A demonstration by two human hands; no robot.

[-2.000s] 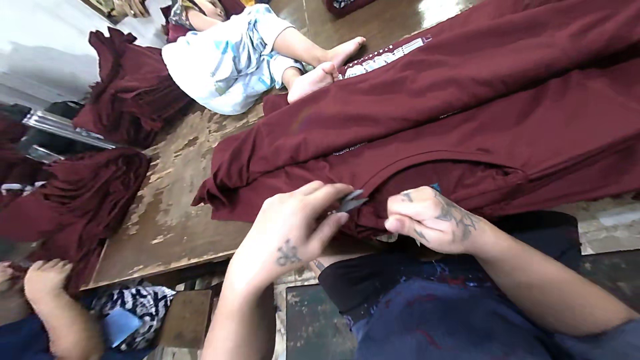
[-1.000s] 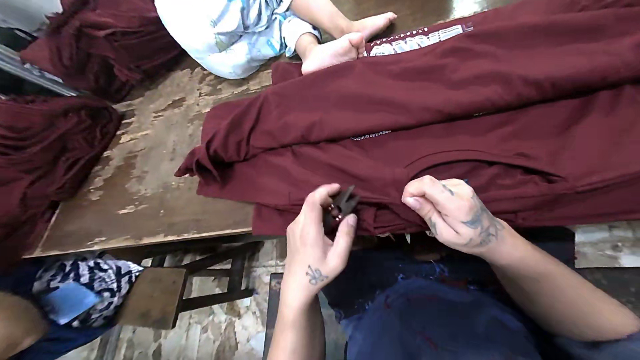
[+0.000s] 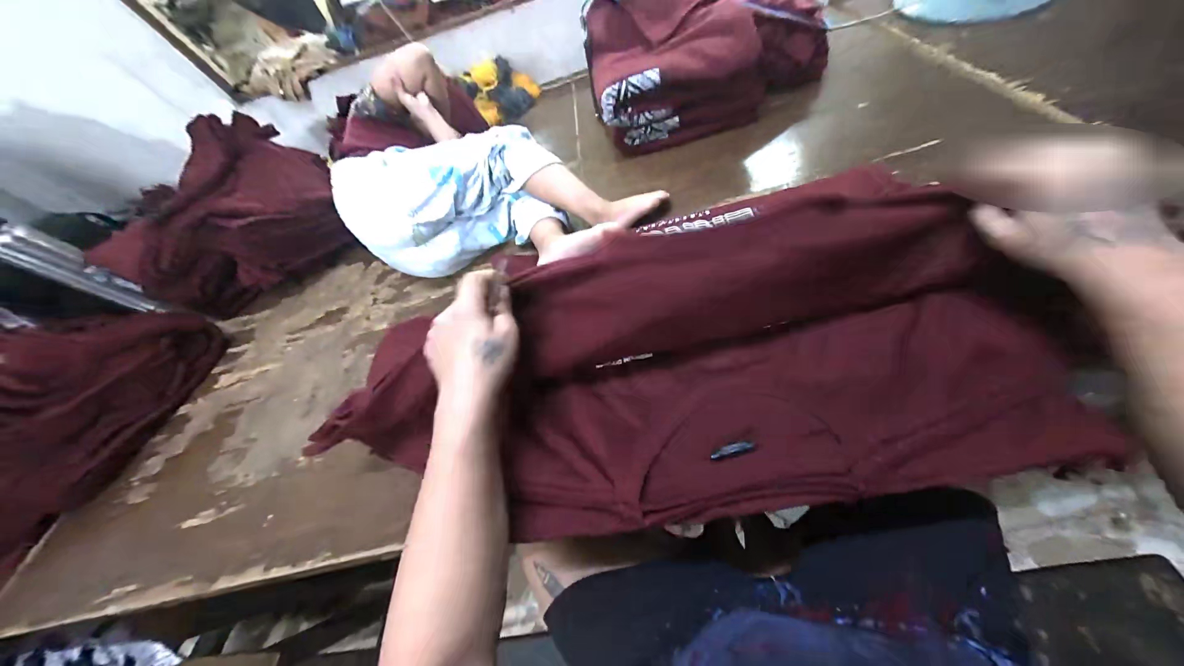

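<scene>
Maroon shirts [image 3: 740, 370] with white print and a neckline toward me lie across the table edge before me. My left hand [image 3: 476, 328] is closed at the left part of the maroon cloth, near a bare foot; something dark shows at its fingertips, too small to tell. My right hand [image 3: 1064, 203] is blurred at the right end of the cloth, its thumb near the fabric; whether it grips is unclear. A small dark label [image 3: 733, 450] shows inside the neckline.
Another person's bare feet [image 3: 601, 227] and pale patterned trousers [image 3: 444, 199] are just beyond the cloth. A folded maroon stack [image 3: 694, 74] sits farther back. Maroon heaps [image 3: 250, 213] lie left on the worn wooden table [image 3: 268, 407]. Yellow and grey cloth [image 3: 499, 88] lies near the wall.
My hands have moved far apart, from near the neckline to the two sides of the cloth. The dark thread snips seen in my left hand earlier are no longer clearly visible.
</scene>
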